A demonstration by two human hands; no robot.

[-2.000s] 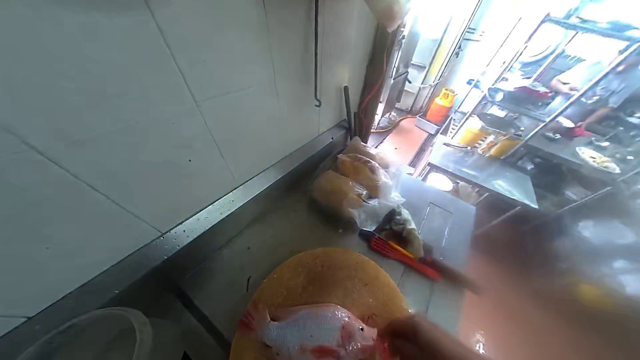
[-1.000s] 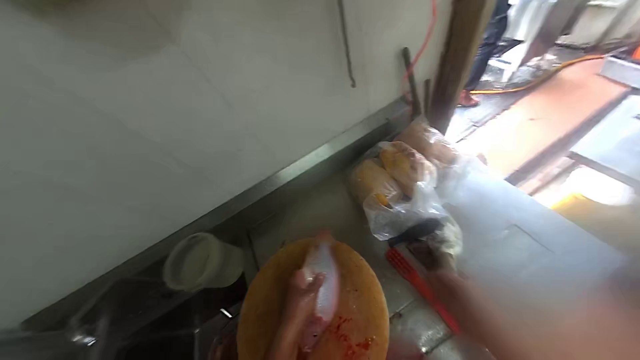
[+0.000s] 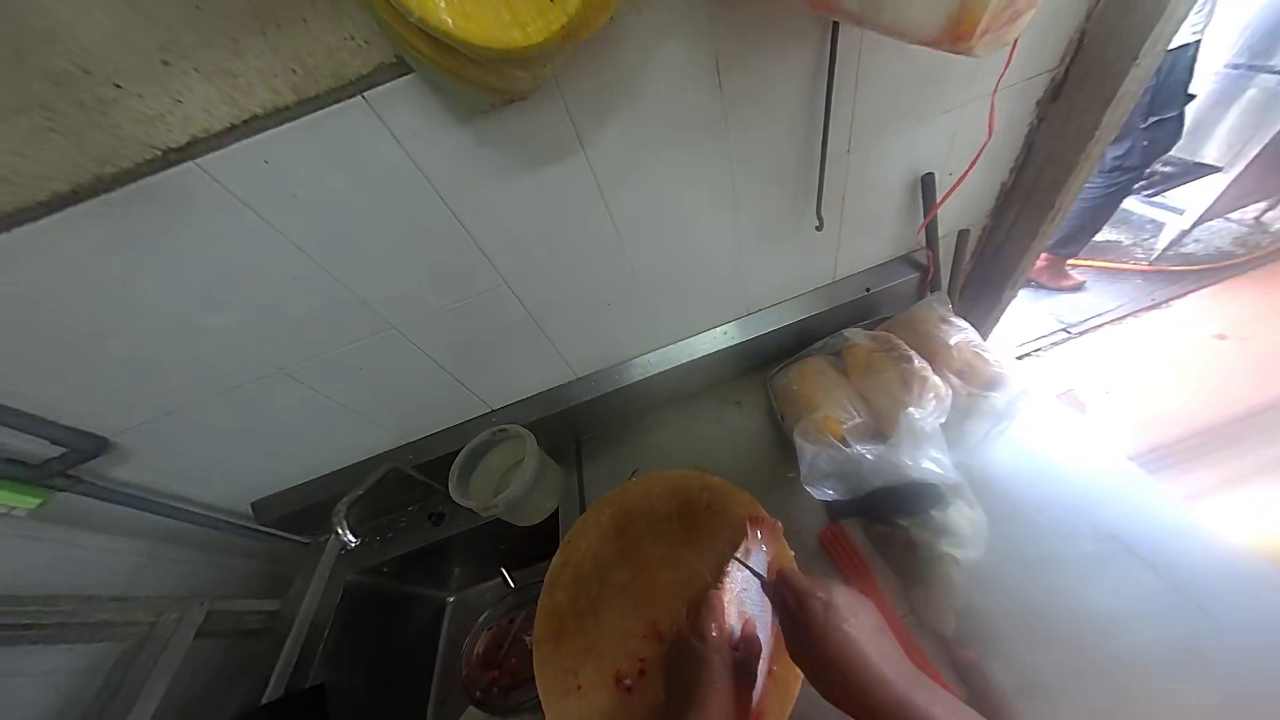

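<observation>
A pale, pinkish fish [image 3: 752,592] lies at the right side of a round cutting board [image 3: 640,560], its tail pointing away from me. My left hand [image 3: 712,645] grips the fish's body from the left. In my right hand [image 3: 815,610] is a knife [image 3: 750,570], its dark, narrow blade tip over the fish near the tail. Red blood spots mark the board's near part. Just right of my right hand, a red plastic utensil [image 3: 850,560] with a slotted end lies on the counter, partly hidden by my forearm.
Clear bags of yellowish food [image 3: 865,390] lie on the steel counter against the backsplash. Left of the board are a sink [image 3: 390,630] with a faucet [image 3: 345,520], a plastic tub [image 3: 508,475] and a bowl of reddish pieces [image 3: 500,655]. A person's leg [image 3: 1120,160] shows beyond the doorway.
The fish lay crosswise two seconds ago and now points away from me. My right hand has come from beside the red utensil to the fish with a knife. The view has swung left.
</observation>
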